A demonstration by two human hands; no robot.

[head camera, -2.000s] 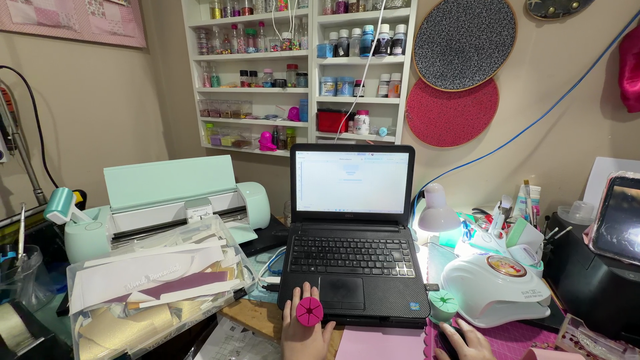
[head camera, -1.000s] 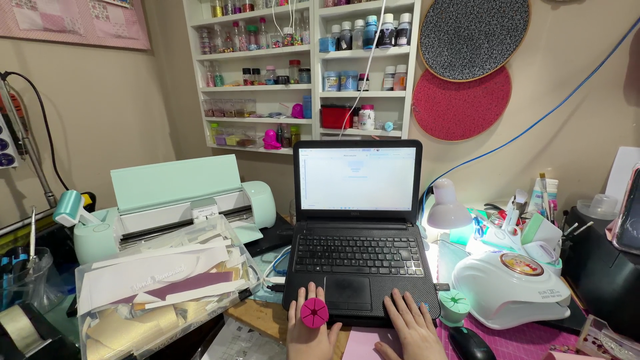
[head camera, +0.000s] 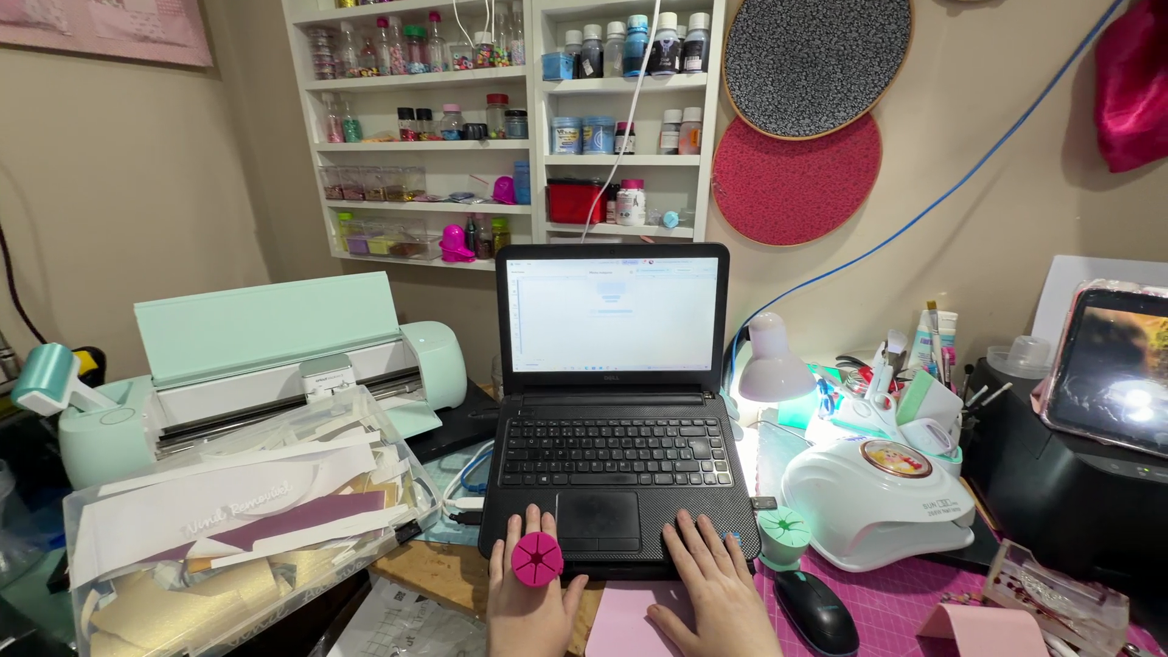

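Note:
A black Dell laptop [head camera: 613, 447] stands open at the centre, its screen lit. My left hand [head camera: 527, 602] rests palm down on the left of its palm rest, fingers extended. A round magenta slotted piece [head camera: 537, 559] sits over the back of that hand's fingers; how it is attached is hidden. Over the right of the palm rest lies my right hand [head camera: 712, 584], fingers spread, with nothing in it. To the right of this hand are a black computer mouse [head camera: 817, 613] and a mint-green slotted round piece [head camera: 785, 527].
At left are a mint-green cutting machine [head camera: 274, 365] and a clear bin [head camera: 411, 456] of paper scraps. A white nail lamp [head camera: 876, 502], a small desk lamp [head camera: 774, 356] and a magenta cutting mat [head camera: 757, 639] are at right. Behind the laptop, white shelves [head camera: 420, 146] hold bottles.
My right hand has moved left from the mouse onto the laptop's palm rest, its fingers now spread. My left hand stays at the laptop's front left, the magenta piece still on it.

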